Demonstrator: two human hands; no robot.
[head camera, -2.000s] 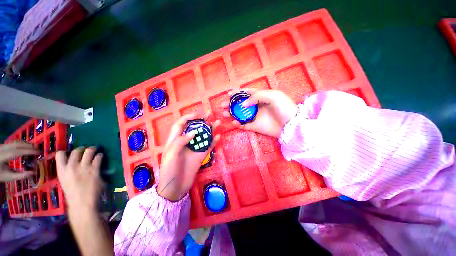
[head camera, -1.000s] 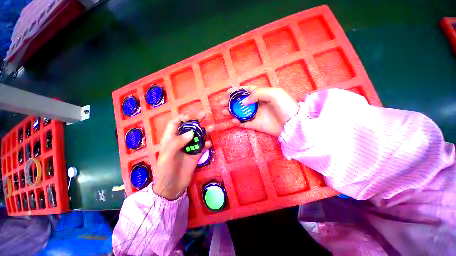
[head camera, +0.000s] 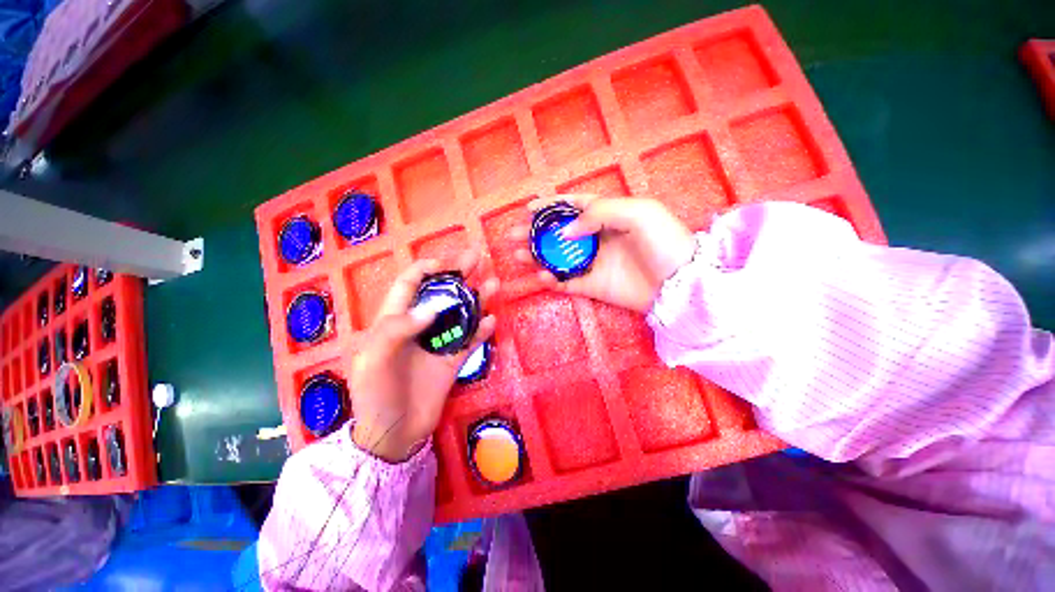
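Observation:
My left hand (head camera: 399, 376) holds a round smartwatch (head camera: 447, 312) with a dark screen and a few green marks, its thumb on the screen. My right hand (head camera: 631, 252) holds a smartwatch (head camera: 565, 241) with a blue screen and pale lines, thumb at its face. Both are above the red-orange foam tray (head camera: 463, 124). Several blue-lit watches (head camera: 309, 317) sit in its left pockets. An orange-lit watch (head camera: 496, 451) sits in a front pocket. Another watch with a whitish screen (head camera: 474, 363) is partly hidden by my left hand.
A filled foam tray (head camera: 140, 382) with a yellow ring (head camera: 76, 393) on it lies at left. A pale metal post (head camera: 104, 239) reaches in above it. A small white round item (head camera: 163, 396) lies on the green bench (head camera: 214, 330). Another tray's corner (head camera: 1044, 72) shows at far right.
The left watch's grid of squares has shrunk to a few green marks under my thumb. The front watch went from blue to green to orange. Another person's hands have left the left tray.

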